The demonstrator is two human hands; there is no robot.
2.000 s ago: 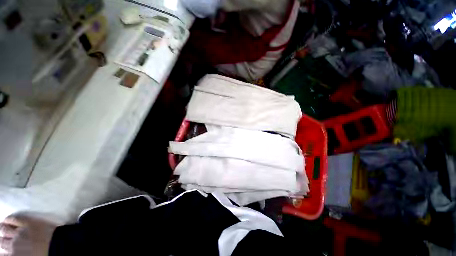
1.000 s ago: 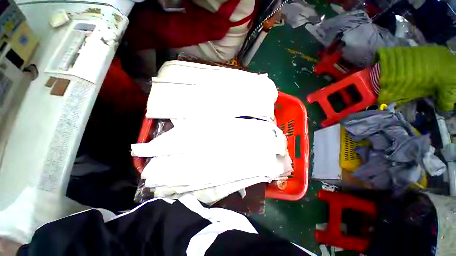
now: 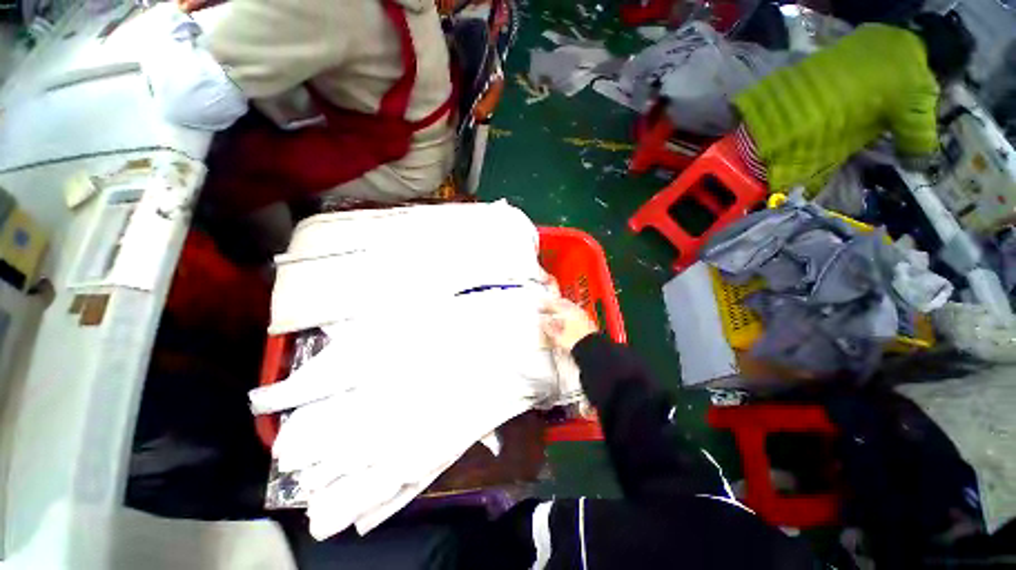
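A stack of long pale cloth pieces [image 3: 412, 356] lies across the red slotted basket [image 3: 585, 273], its lower strips fanned out at the left and bottom. My right hand [image 3: 566, 324], in a black sleeve from the lower right, is at the right end of the stack. Its fingers are closed on the edge of the cloth; how many pieces they hold is hidden. The cloth is washed out by glare. My left hand is not in view.
White machine table [image 3: 95, 412] at the left. A person in a red apron [image 3: 390, 111] sits beyond the basket; another in a green jacket [image 3: 836, 106] bends at upper right. Red stools [image 3: 707, 200], a yellow basket [image 3: 735, 312] with grey cloth and a brown box are around.
My right hand has come from the lower left edge, by the table, to the right end of the stack. The lower strips now spread further down. The view has swung, showing more of both people.
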